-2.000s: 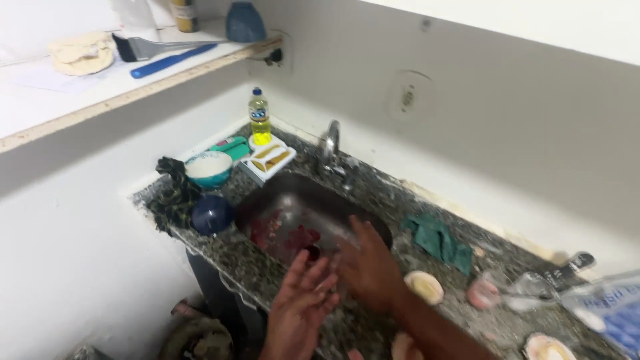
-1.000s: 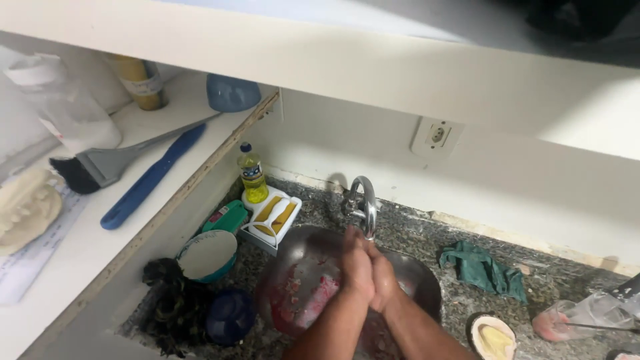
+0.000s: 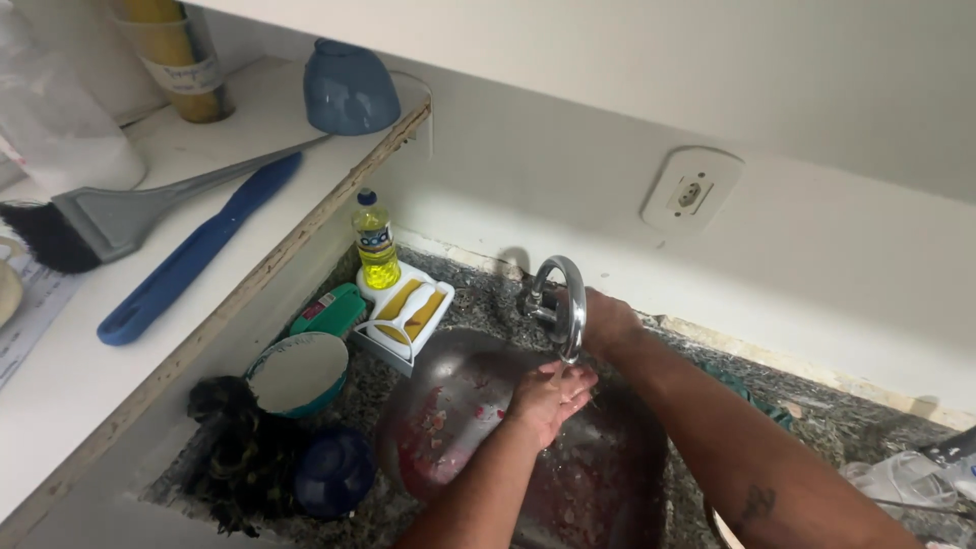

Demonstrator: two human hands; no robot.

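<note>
My left hand [image 3: 550, 400] is held palm up, fingers apart and holding nothing, right under the spout of the chrome faucet [image 3: 570, 305]; water seems to run onto it. Behind the faucet, my right hand [image 3: 602, 324] is at the faucet's base, its fingers partly hidden by the spout, so its grip cannot be made out. Below both is the stainless steel sink [image 3: 465, 366], with reddish and pale residue on its bottom and left side.
Left of the sink are a bottle of yellow dish soap [image 3: 377, 248], a white sponge holder [image 3: 446, 293], a green brush [image 3: 328, 311], a teal-rimmed bowl [image 3: 299, 374] and a dark blue bowl [image 3: 334, 473]. A shelf [image 3: 252, 286] juts in at left. Clear cups [image 3: 907, 480] stand at right.
My hands, together near the faucet a second ago, have parted: the right has gone behind the spout, the left is beneath it with its palm up.
</note>
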